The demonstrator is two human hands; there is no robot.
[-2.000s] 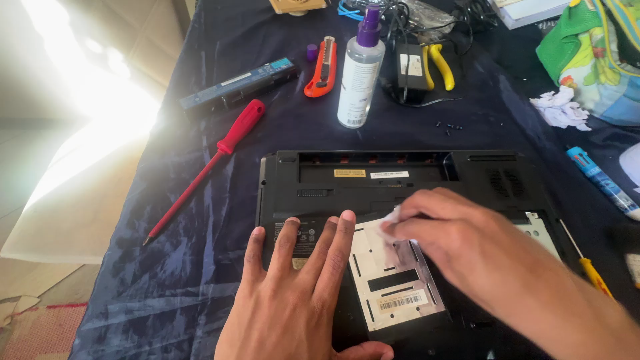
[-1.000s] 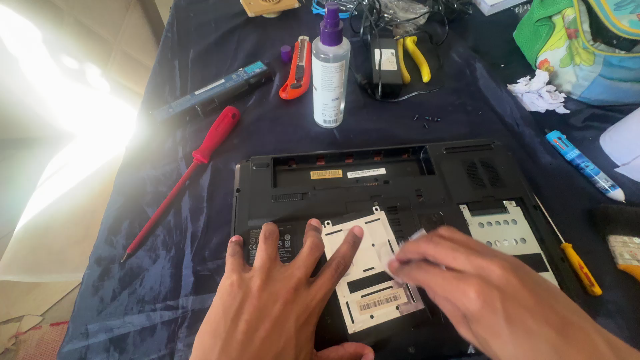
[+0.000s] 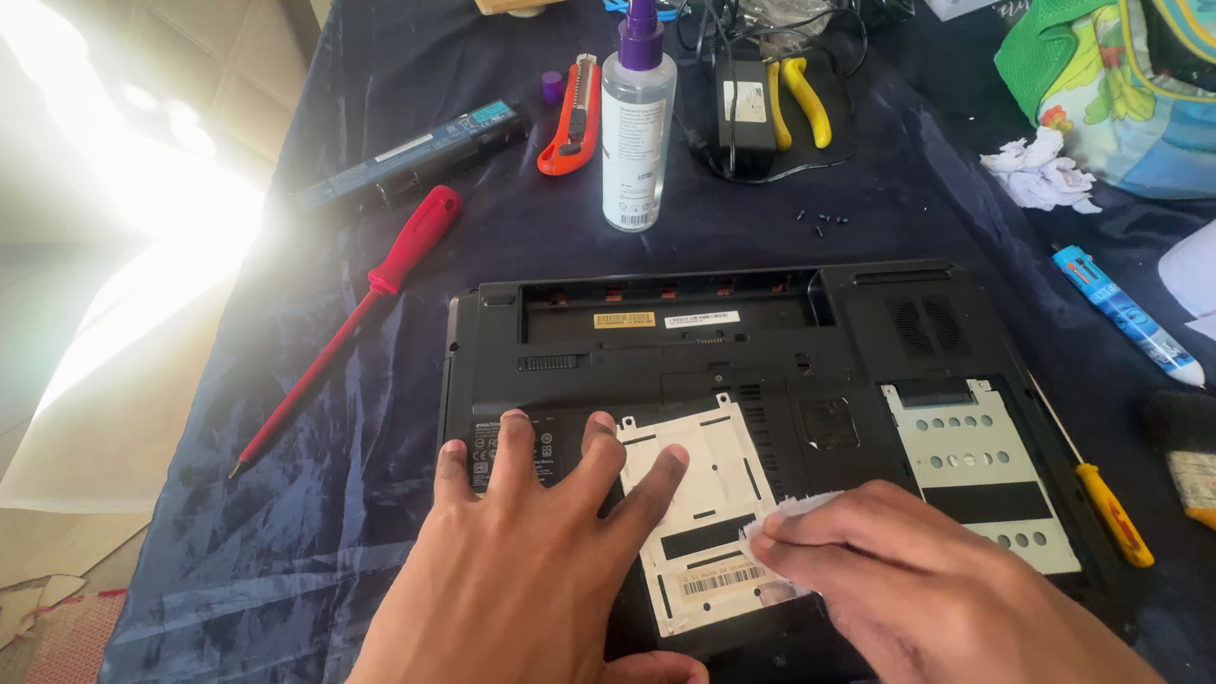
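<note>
A black laptop [image 3: 589, 380] lies upside down with its battery bay uncovered. On it rests a flat metal drive bracket [image 3: 703, 456] bearing a printed label. My left hand [image 3: 532, 532] is spread over the laptop's underside, its index fingertip on the bracket's left part and the thumb near the front edge. My right hand [image 3: 902, 570] pinches a folded white tissue [image 3: 793, 508] between thumb and fingers, against the bracket's lower right edge. Another perforated metal bracket [image 3: 969, 446] sits in the laptop's right bay, apart from my hands.
Behind the laptop are a spray bottle [image 3: 636, 142], an orange box cutter [image 3: 573, 119], a laptop battery [image 3: 418, 152], yellow-handled pliers [image 3: 806, 103] and small screws [image 3: 822, 218]. A red screwdriver [image 3: 351, 323] lies left; a yellow screwdriver [image 3: 1111, 513], pen [image 3: 1126, 313] and brush [image 3: 1197, 465] lie right.
My right hand with the tissue has moved from the bracket's upper part down to its lower right edge. My left hand stays spread on the laptop.
</note>
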